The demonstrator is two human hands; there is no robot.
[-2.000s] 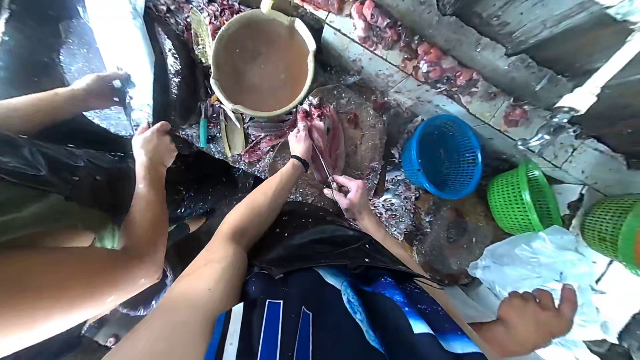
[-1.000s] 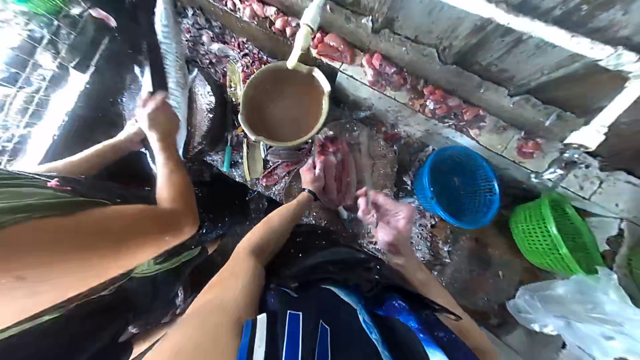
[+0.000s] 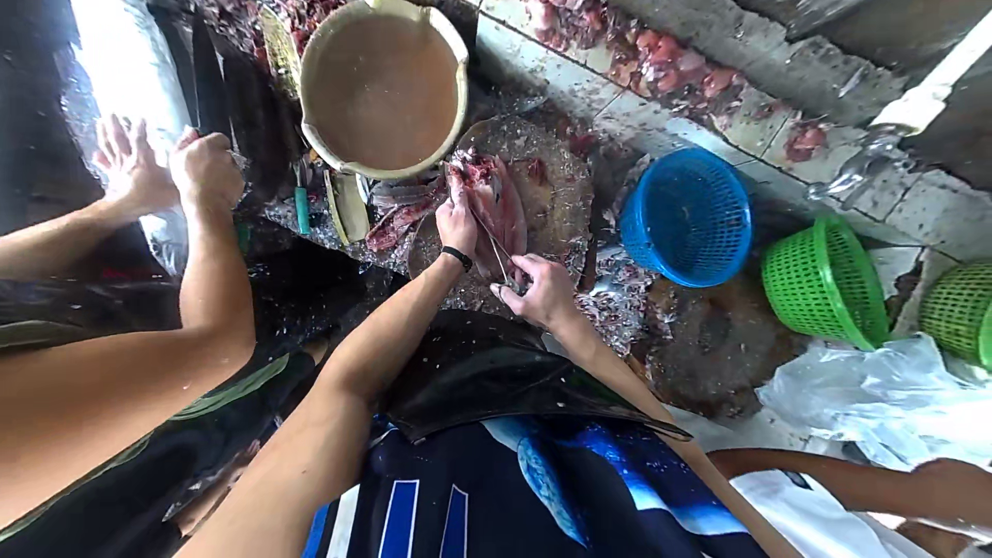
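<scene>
An opened fish (image 3: 496,209) with pink flesh lies on a round chopping block (image 3: 554,186). My left hand (image 3: 456,225), with a black band at the wrist, grips the upper left edge of the fish. At its lower edge my right hand (image 3: 539,288) is closed around the handle of a thin metal tool (image 3: 496,252), whose narrow shaft points up and left over the flesh. Whether it is a knife or scissors I cannot tell. Dark fish offal (image 3: 403,221) sits left of the block.
A bucket of brownish water (image 3: 384,93) stands beyond the block, with a green-handled tool (image 3: 301,208) nearby. At right are a blue basket (image 3: 686,217), green baskets (image 3: 825,279), a tap (image 3: 868,159) and plastic bags. A co-worker's hands (image 3: 205,170) hold a knife at a large silvery fish (image 3: 128,70).
My right hand, raised and blurred beside the fish one second ago, is now low against it with the tool over the flesh. The co-worker's hands have shifted along the silvery fish. The view has shifted.
</scene>
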